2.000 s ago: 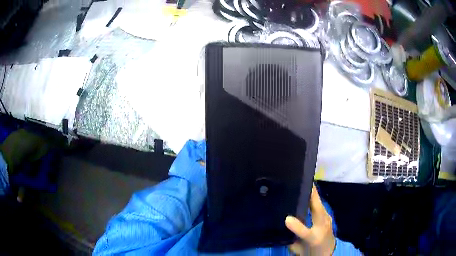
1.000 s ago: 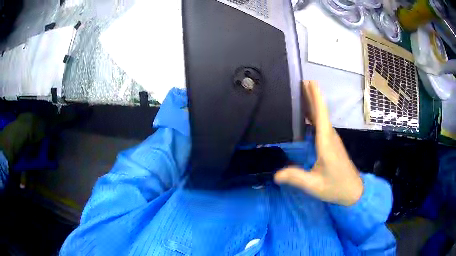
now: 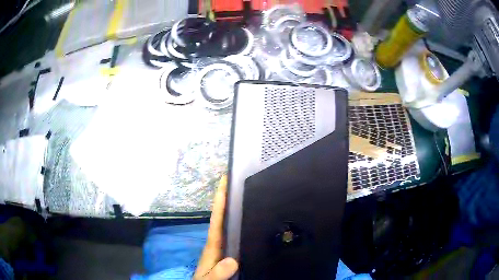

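A black box, likely a projector point(image 3: 295, 191), stands upright in front of me with a side panel facing me. The panel has a grey perforated section at the top and a round recess with a small metal centre low down. My left hand point(image 3: 217, 251) grips its left edge, thumb on the near side. The box's bottom is cut off by the picture edge. My right hand is not visible; only a bit of blue sleeve shows at the lower right. The label sheet point(image 3: 380, 145), with tan strips on it, lies partly behind the box.
Silver-white and dark rings point(image 3: 219, 82) are piled behind the box, some in clear plastic. A yellow container point(image 3: 402, 41), a white roll-like item point(image 3: 424, 76) and a red-orange mat point(image 3: 273, 6) lie beyond. White sheets and bubble wrap point(image 3: 71, 164) cover the bench at left.
The box has turned so that the opposite side panel faces me, its grey section now upper left. My left hand has come into view on its left edge; my right hand has gone from view.
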